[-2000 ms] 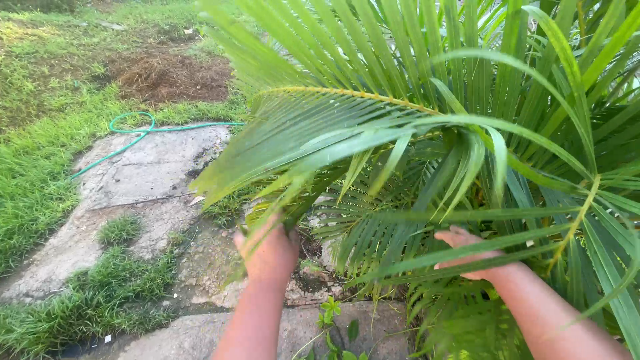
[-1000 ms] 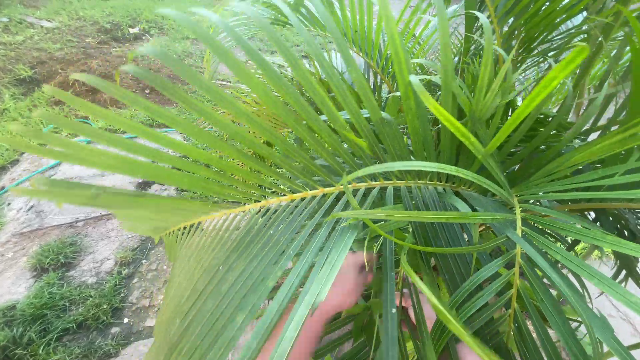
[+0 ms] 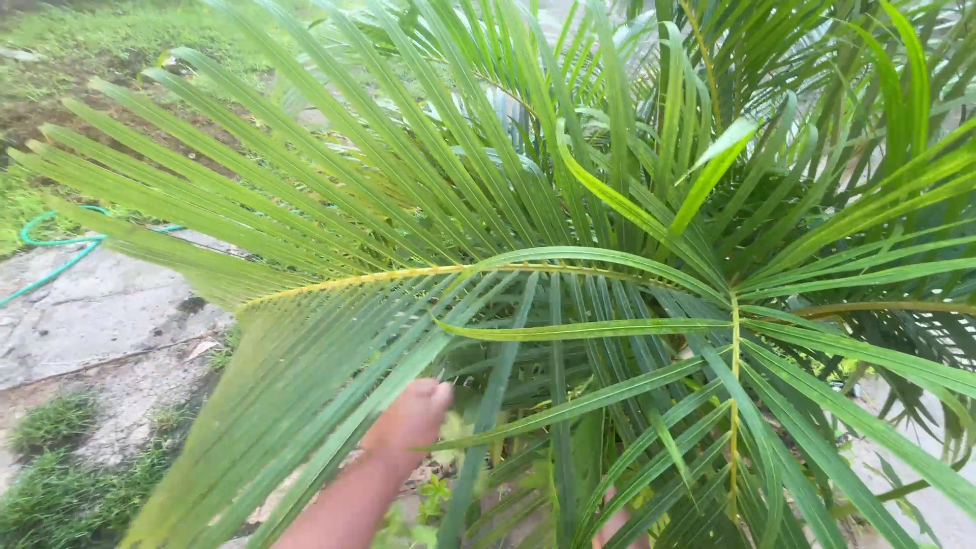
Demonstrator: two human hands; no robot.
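Observation:
A broad palm frond (image 3: 457, 268) with a yellow midrib arches across the view, its leaflets hanging over my hands. My left hand (image 3: 412, 419) is among the lower leaflets, partly covered and blurred; whether its fingers grip anything does not show. Low in the view, right of centre, only slivers of my right hand or forearm (image 3: 614, 518) show behind leaflets, and its fingers are hidden. Right of it hangs a second frond with a yellow midrib (image 3: 735, 396).
Worn stone paving (image 3: 99, 305) lies at left, with grass tufts (image 3: 57, 419) in its gaps. A green hose (image 3: 57, 267) curls over it. Grass and bare soil lie behind. More palm foliage (image 3: 801, 152) fills the right, and small leafy plants (image 3: 433, 496) grow below.
Two seconds ago both hands showed apart in front of the foliage; now they are in under the fronds. Since one second ago my left hand has come further into sight. The view has shifted.

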